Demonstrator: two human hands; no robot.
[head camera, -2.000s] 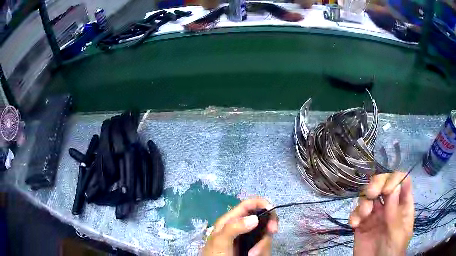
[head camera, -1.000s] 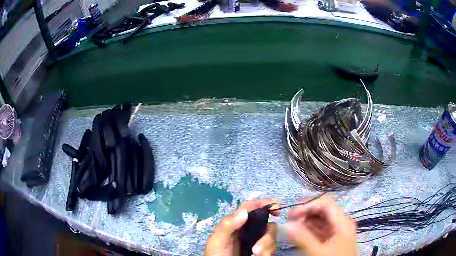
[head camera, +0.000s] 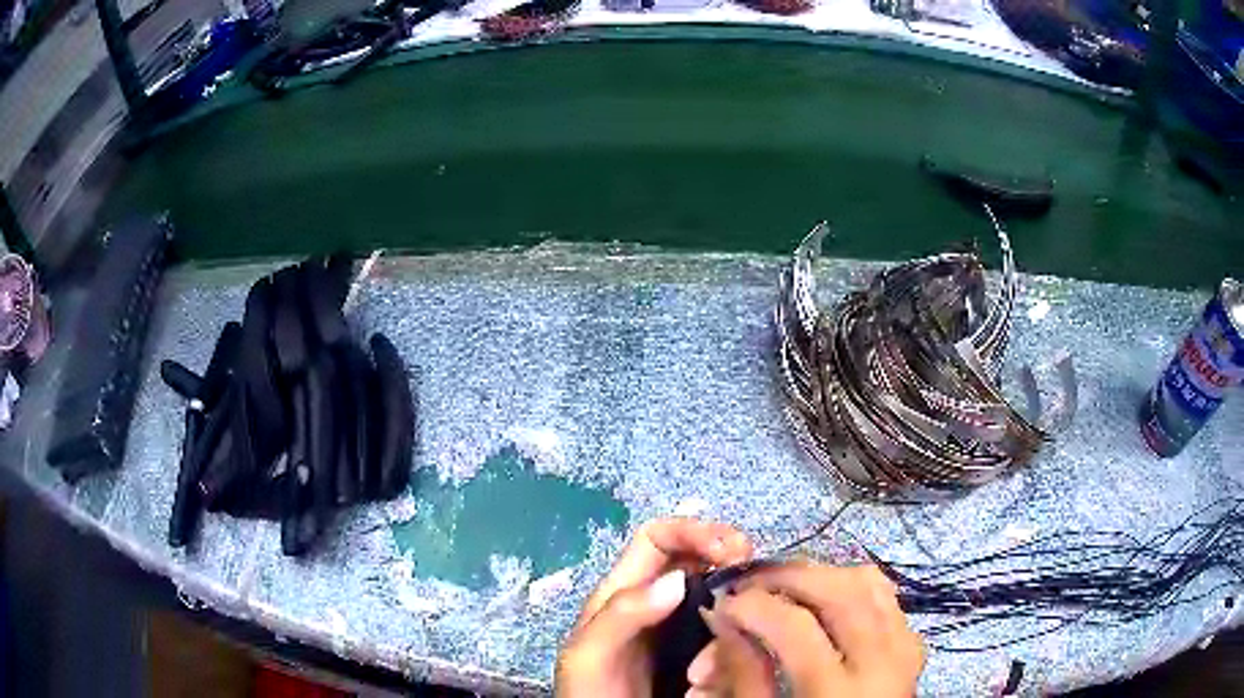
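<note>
My left hand is closed around a black headband sleeve, held upright near the bottom centre. My right hand is at the sleeve's upper end, its fingertips pinching a thin black connecting wire there. A length of the wire sticks out above my right fingers and curves up to the right. My fingers hide the place where wire and sleeve meet, so how far the wire is inside cannot be told.
A pile of black sleeves lies left, beside a long black block. Tangled spring steel bands lie centre-right, with a wire bundle below. A spray can stands far right. A green belt behind carries a black piece.
My right hand has moved left and down from the wire's far part to the sleeve's end. My left hand still holds the sleeve. The black piece on the belt has shifted slightly right.
</note>
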